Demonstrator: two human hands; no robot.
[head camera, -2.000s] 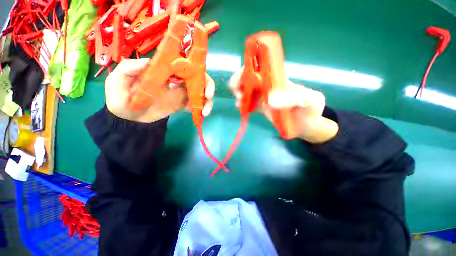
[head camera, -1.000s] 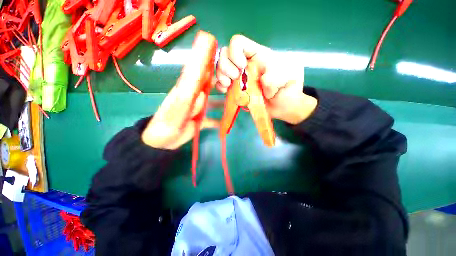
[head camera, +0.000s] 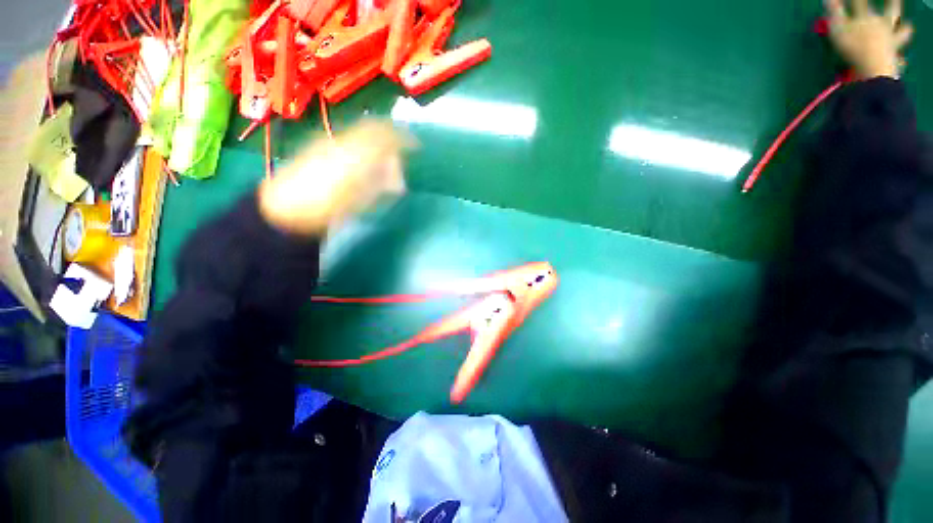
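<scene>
Red-orange clamps (head camera: 509, 306) lie together on the green mat in front of me, apparently two, with their red cable tails pointing left. My left hand (head camera: 332, 179) is blurred above the mat, below the pile of red clamps (head camera: 338, 46); its fingers cannot be made out. My right hand (head camera: 868, 39) is at the top right with fingers spread, over a single clamp (head camera: 822, 26) that it mostly covers. That clamp's red cable tail (head camera: 783, 138) runs down and left from under my hand.
A light-green bundle (head camera: 200, 102) and more red leads (head camera: 113, 36) lie at the upper left. A dark cloth (head camera: 100, 128), a yellow roll (head camera: 87, 233) and a white box (head camera: 80, 296) are at the bench's left end. A blue crate (head camera: 97, 383) stands below them.
The clamps that were in my hands now lie on the mat. My left hand has let go and moved up and left. My right hand has reached far to the upper right.
</scene>
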